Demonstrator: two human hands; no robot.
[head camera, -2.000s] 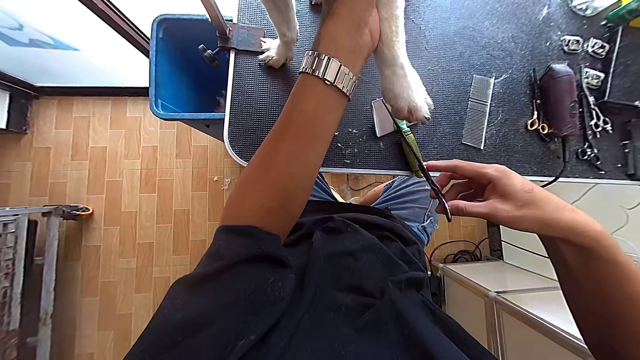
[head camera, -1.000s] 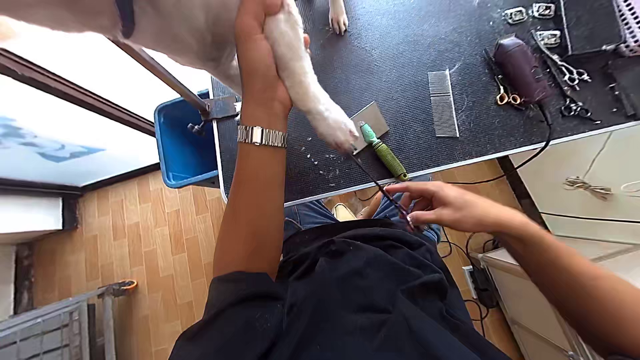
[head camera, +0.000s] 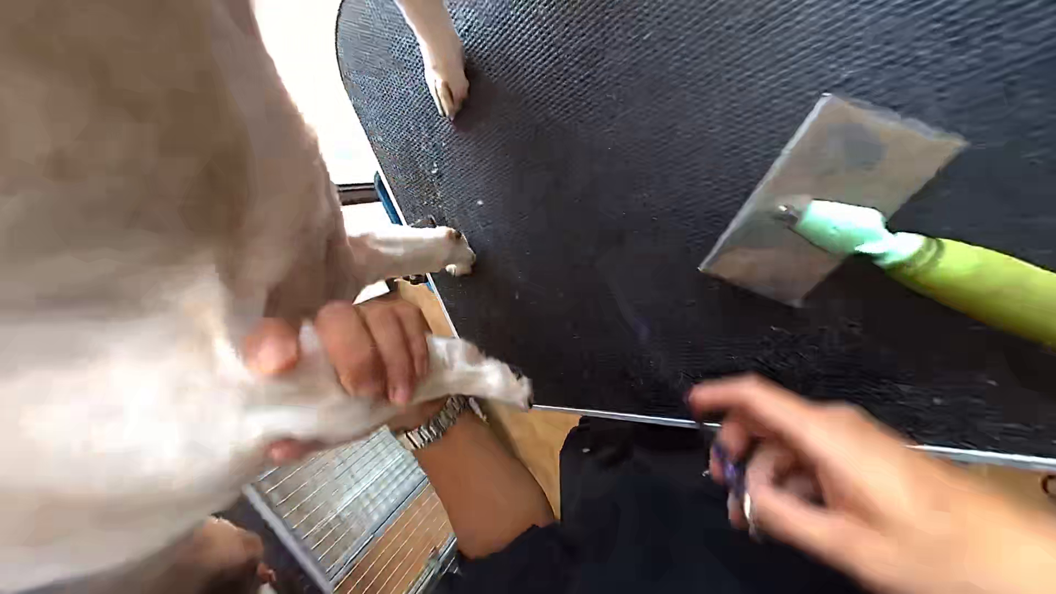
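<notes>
My left hand (head camera: 367, 355), with a metal watch at its wrist, is wrapped around a white leg (head camera: 474, 375) of a dog, whose paw points right at the table's edge. Fingers of my right hand (head camera: 792, 470) are curled around the purple finger loops of scissors (head camera: 730, 466) beside the front edge; the blades cannot be made out. A slicker brush (head camera: 833, 198) with a green handle lies on the black textured grooming table (head camera: 594, 206), above my right hand. The dog's body (head camera: 148, 247) fills the left side, blurred.
Two other paws of the dog rest on the table, one near the top (head camera: 445, 82) and one at the left edge (head camera: 454, 252). Dark hair clippings (head camera: 792, 355) lie near the front edge. A metal wire grate (head camera: 355, 503) stands below at left, over the tiled floor.
The dog's body has come across the left of the view, and the held leg now points right instead of down toward me. The view has shifted a lot and sits closer to the table.
</notes>
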